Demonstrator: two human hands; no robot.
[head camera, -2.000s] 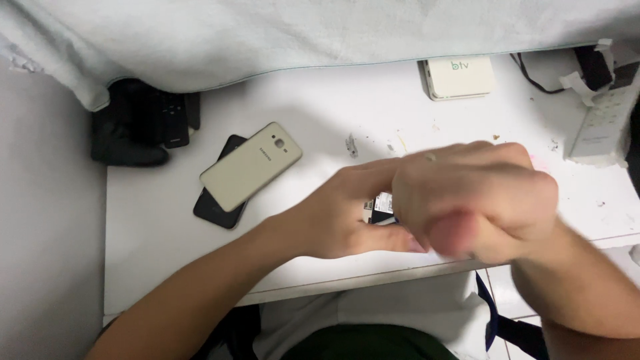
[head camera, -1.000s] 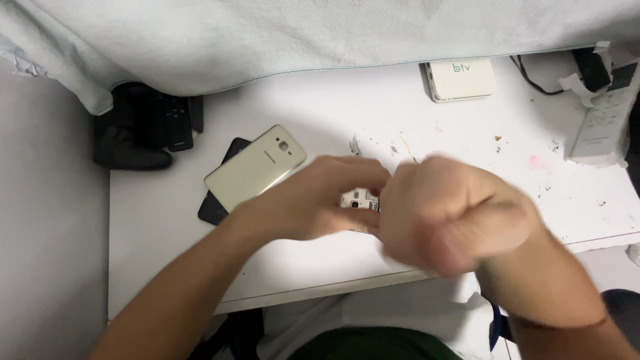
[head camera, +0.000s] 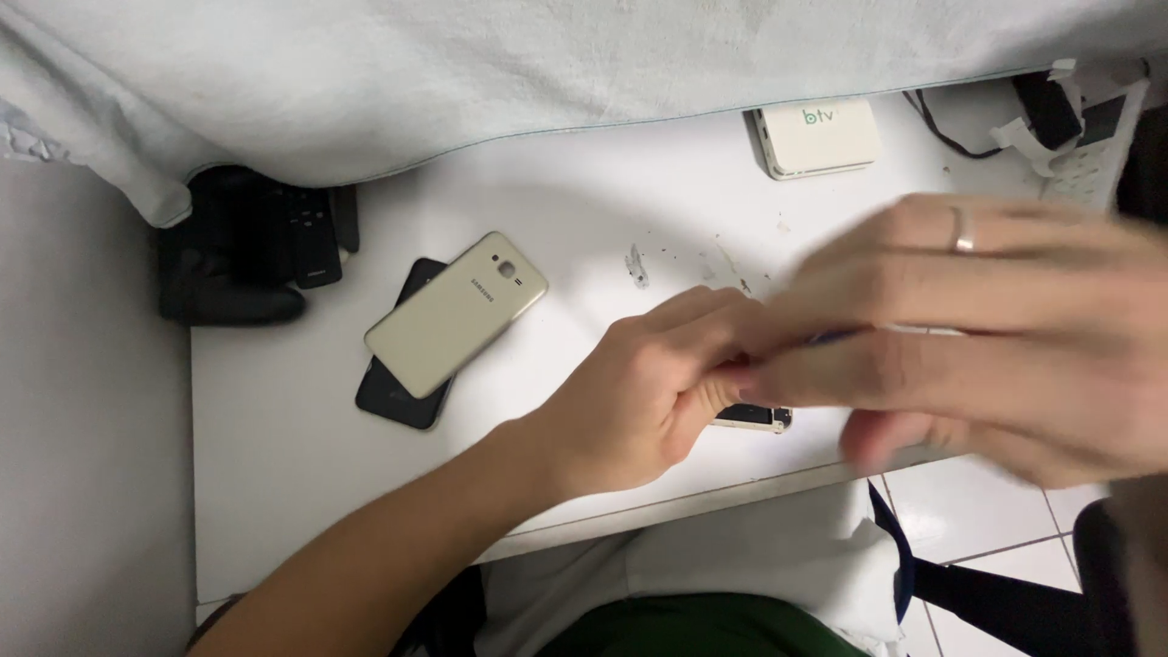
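Observation:
Near the table's front edge, my left hand is closed around an opened phone body, of which only a pale lower corner with a dark inside shows. My right hand, blurred and with a ring on one finger, is over the phone and against the fingertips of my left hand; something thin shows between its fingers, too blurred to name. To the left, a gold Samsung phone back cover lies slantwise on a black phone or cover.
A black game controller and a remote control lie at the left wall. A white TV box stands at the back under a hanging cloth. A cable and a white remote lie back right.
My right hand looks larger in view and has moved to the right, its fingers now more stretched toward my left hand. The phone's inside, seen between the hands earlier, is now mostly covered.

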